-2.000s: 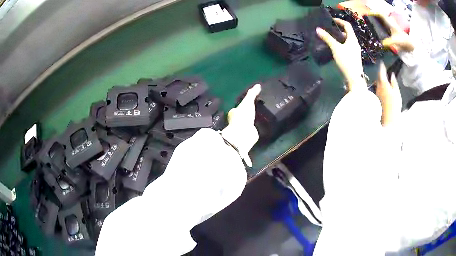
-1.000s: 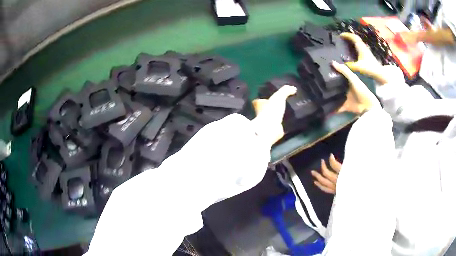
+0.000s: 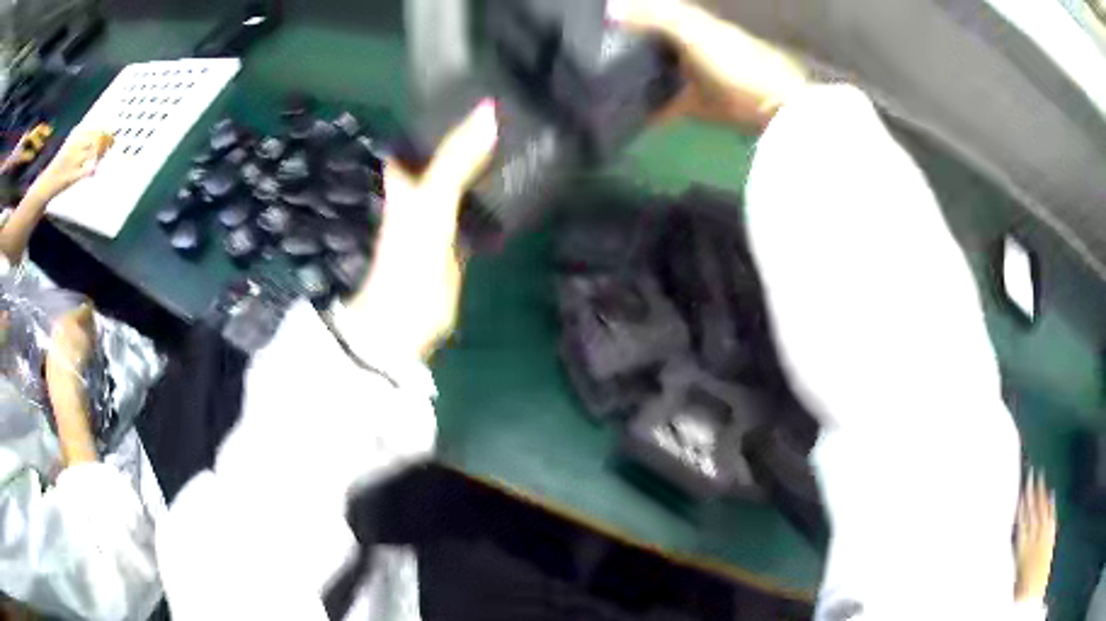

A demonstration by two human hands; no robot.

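Observation:
My left hand [image 3: 422, 237] and right hand [image 3: 716, 63] are raised over the bench, on either side of a blurred group of black insert trays [image 3: 534, 103]. Both hands grip the group; motion blur hides how many trays there are and the exact finger contact. Below and between my arms lies a pile of black filled inserts [image 3: 625, 322], some with white print showing. My right sleeve covers part of the pile.
Loose glossy black devices [image 3: 285, 182] lie left of my left hand. Beyond them is a white perforated tray [image 3: 152, 115] with a neighbour's hand [image 3: 79, 158] on it. An open box base [image 3: 1019, 279] stands far right. The bench's front edge [image 3: 582, 519] runs below; a grey rail [image 3: 946, 158] curves behind.
The view has swung left, bringing the devices and white tray into sight. My hands have moved from the stack beside the right neighbour, carrying black inserts to the left and raising them.

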